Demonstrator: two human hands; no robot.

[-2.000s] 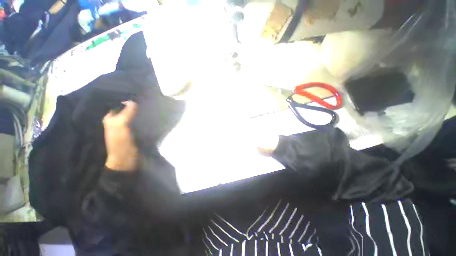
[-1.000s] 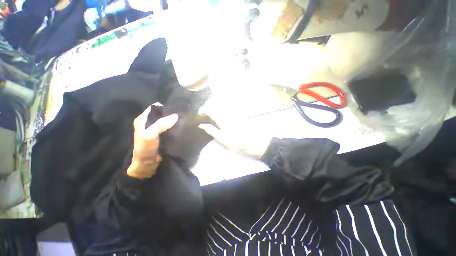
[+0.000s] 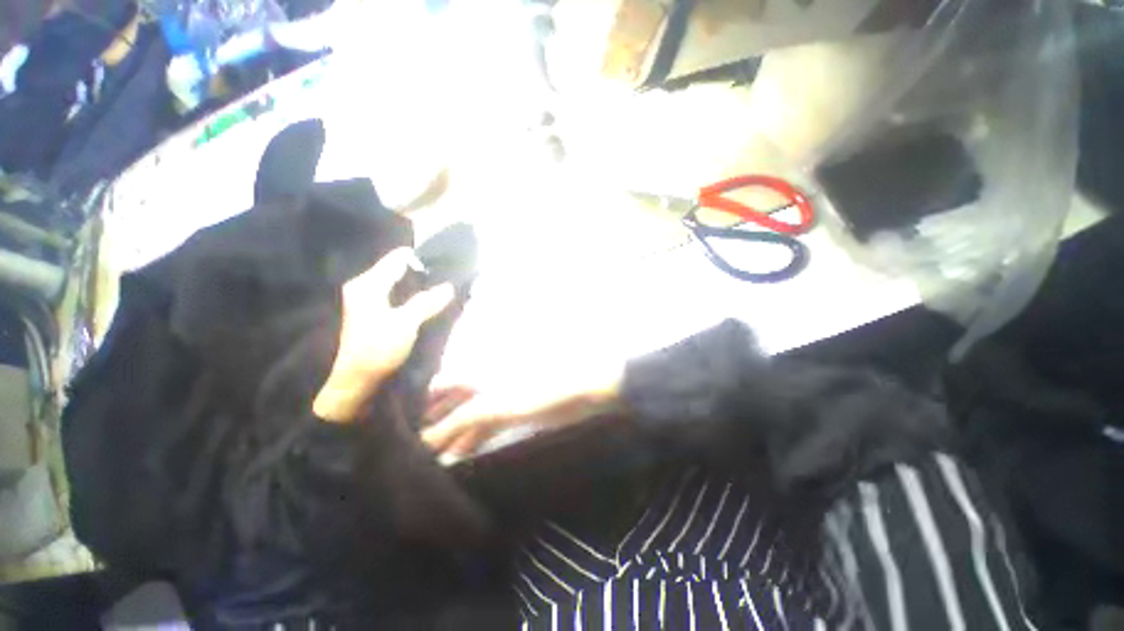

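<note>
The black garment [image 3: 234, 277] lies as a large dark mass on the left of the white machine bed [image 3: 567, 321] and hangs toward my lap. My left hand [image 3: 385, 323] is bare and pinches the garment near its right edge, thumb and fingers together. A small dark grey piece of cloth shows in the glare just right of those fingertips. My right hand [image 3: 487, 417] is bare and lies lower, at the bed's front edge, fingers on the cloth's edge; whether it grips is unclear. The needle area is washed out by glare.
Scissors with red and dark blue loops [image 3: 754, 234] lie right of the needle area. A clear plastic bag [image 3: 1023, 210] with a dark rectangular object [image 3: 900, 183] is at the right. The cream machine head [image 3: 789, 31] crosses the top. Striped clothing [image 3: 666, 592] covers my lap.
My left hand has moved from the garment's middle to its right edge. My right hand has moved left and down to the cloth at the bed's front edge. The view has shifted slightly.
</note>
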